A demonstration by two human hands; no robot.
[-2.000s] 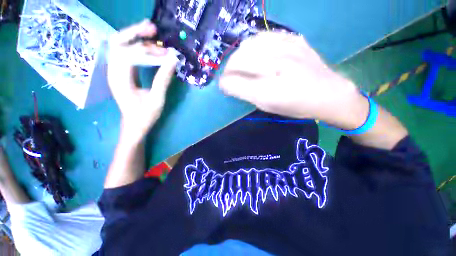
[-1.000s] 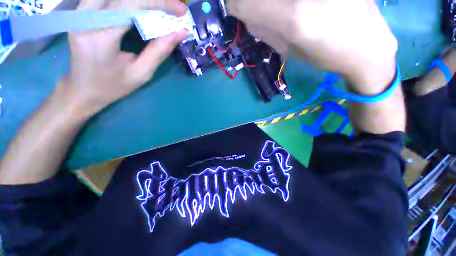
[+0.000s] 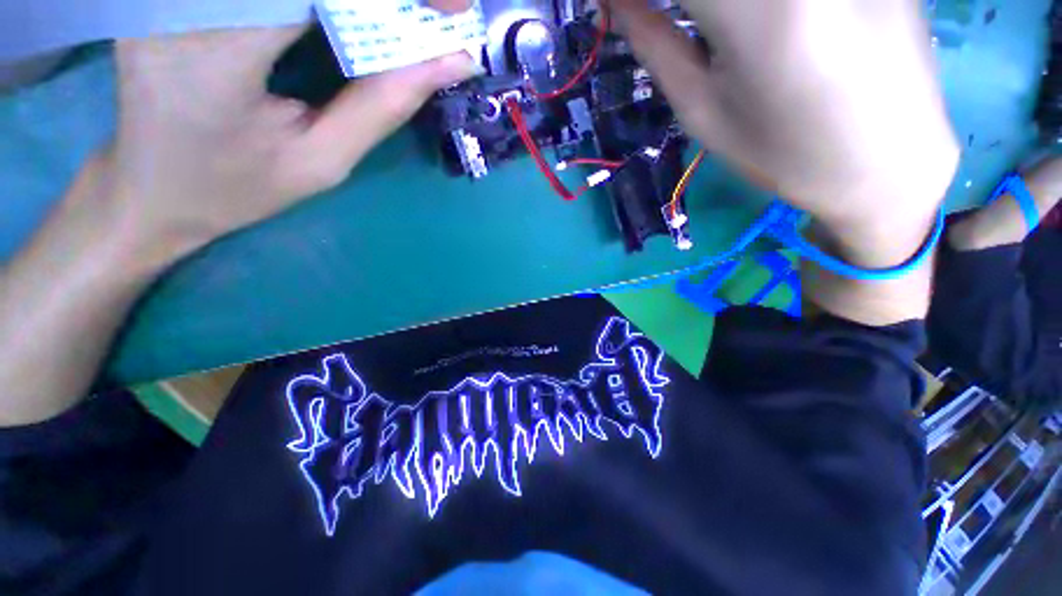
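Observation:
The black chassis lies at the top centre on the green mat, with red wires and boards showing. A narrow black housing points towards me, with yellow-orange wires ending in a small white connector. My left hand pinches a white flat cable against the chassis's left side; its fingers are partly cut off by the top edge. My right hand is at the chassis's right side with its fingertips over it; what they touch is hidden. A blue wrist strap is on my right wrist.
The green bench mat ends at its front edge close to my body. Another person's hand with a blue wrist band is at the right. A blue stool stands below the bench edge. Metal racks are at the lower right.
Since the first frame the view has shifted and the white cable has come into my left hand. Since one second ago the chassis shows slightly lower and to the right, both hands still at it.

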